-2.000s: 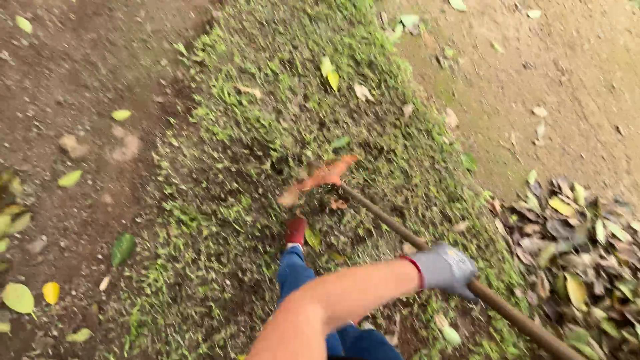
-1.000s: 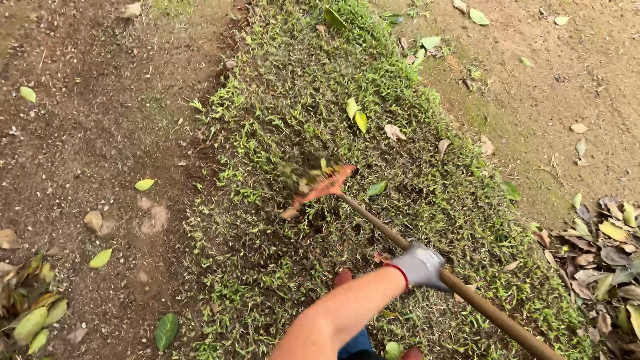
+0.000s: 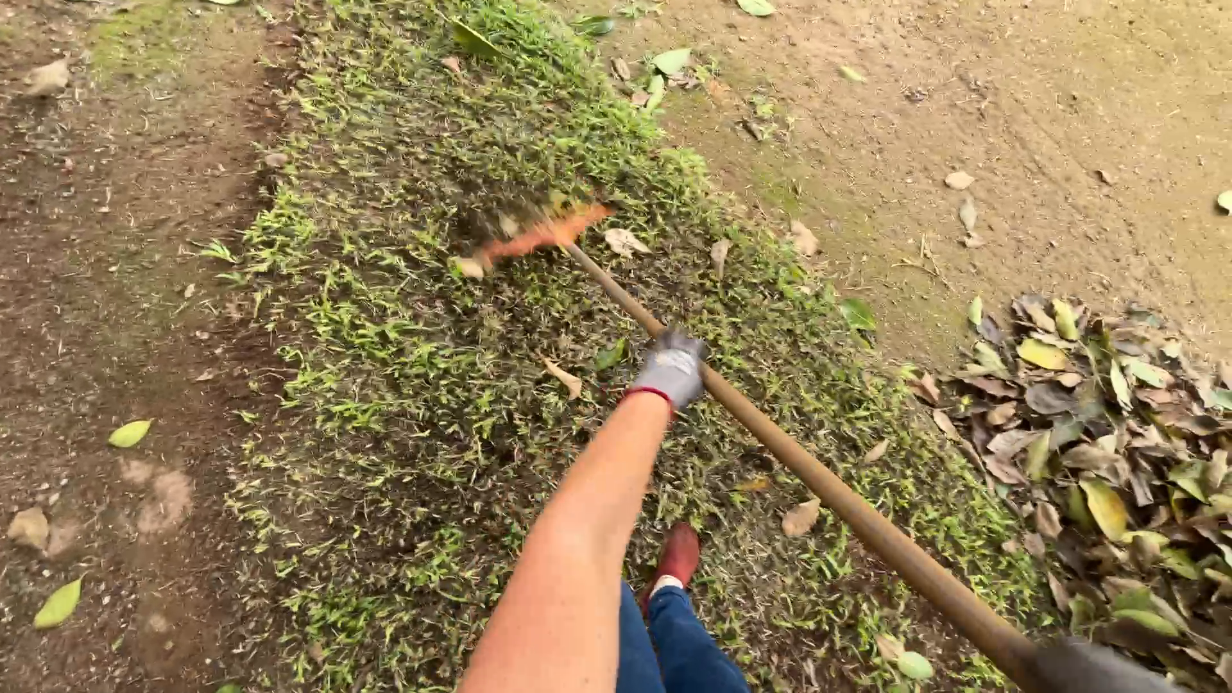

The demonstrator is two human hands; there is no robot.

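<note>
My left hand [image 3: 671, 368], in a grey glove with dark fingers and a red cuff, grips the wooden handle of a rake partway along. The rake's orange head [image 3: 544, 238] is blurred and rests on or just above the grass, with leaves at its tines. From there the wooden handle [image 3: 828, 481] slants down to the lower right corner. There my right hand [image 3: 1097, 666], seen only as a dark, blurred gloved part cut off by the frame edge, is around the handle. A dry leaf [image 3: 626, 242] lies just right of the rake head.
A heap of fallen leaves [image 3: 1088, 433] lies at the right, beside the grass strip [image 3: 385, 404]. Bare soil [image 3: 125, 289] borders the strip on the left, sandy ground [image 3: 962, 115] on the right. My red shoe [image 3: 680, 552] stands on the grass. Scattered leaves dot the ground.
The rake head and my left hand have moved forward over the grass, away from my feet. My left hand stays closed around the handle. The right hand now shows at the lower right corner.
</note>
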